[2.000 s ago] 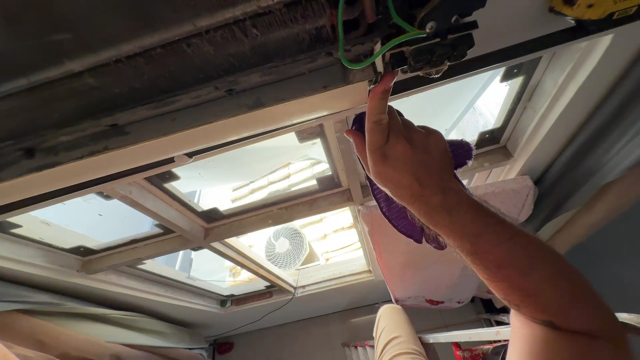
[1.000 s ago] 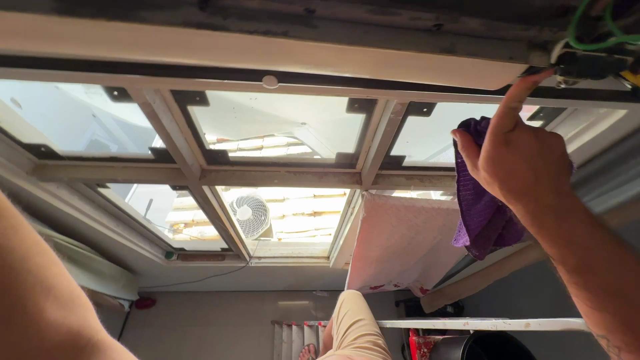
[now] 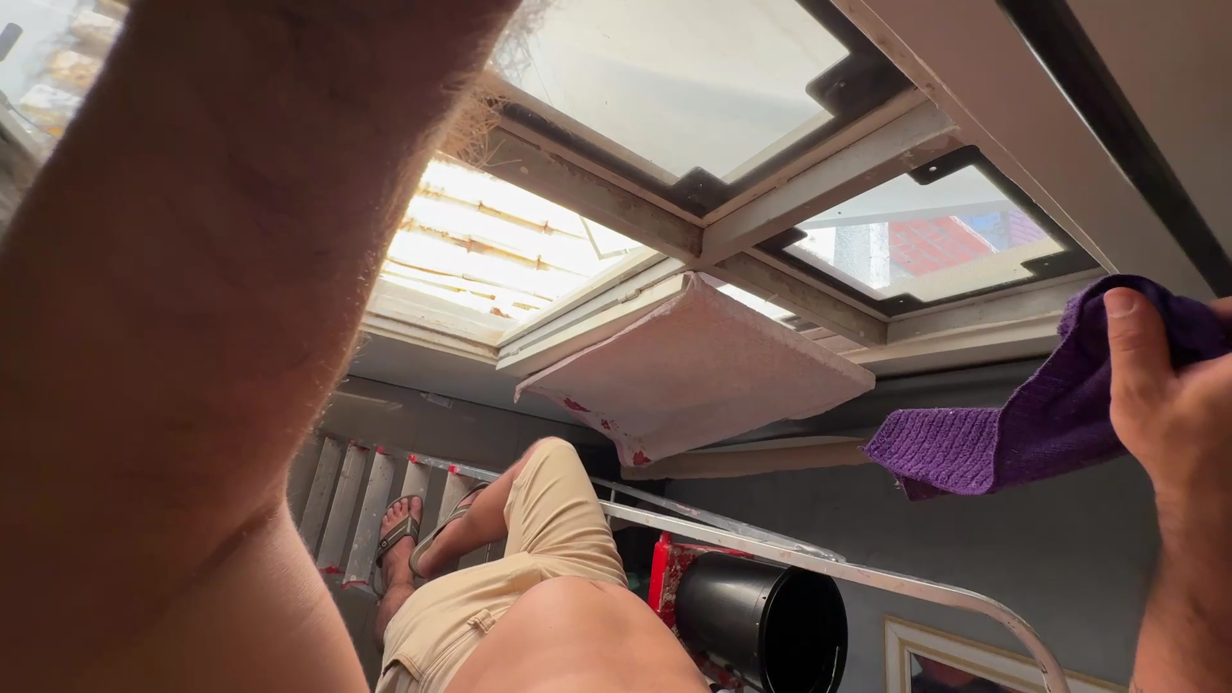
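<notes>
At the right edge, my right hand [image 3: 1169, 395] holds a crumpled purple cloth [image 3: 1044, 419], with the thumb pressed over its top and one end hanging to the left. My left arm rises large across the left of the view, and its hand is out of frame. Behind the cloth runs the white frame of a paned window [image 3: 828, 183] with black corner pieces on the glass. A pale cloth with red marks [image 3: 703, 375] hangs over an open window sash, left of my right hand.
Below are my legs and sandalled feet on a slatted platform [image 3: 337, 500]. A metal rail [image 3: 770, 549] curves past a black cylindrical bin [image 3: 760, 616] beside a red object [image 3: 664, 577]. A framed picture [image 3: 895, 645] is at the lower right.
My right hand, earlier with a finger raised to the wired part overhead, is now away from it with the purple cloth. My left arm now covers the left side. The view has swung strongly.
</notes>
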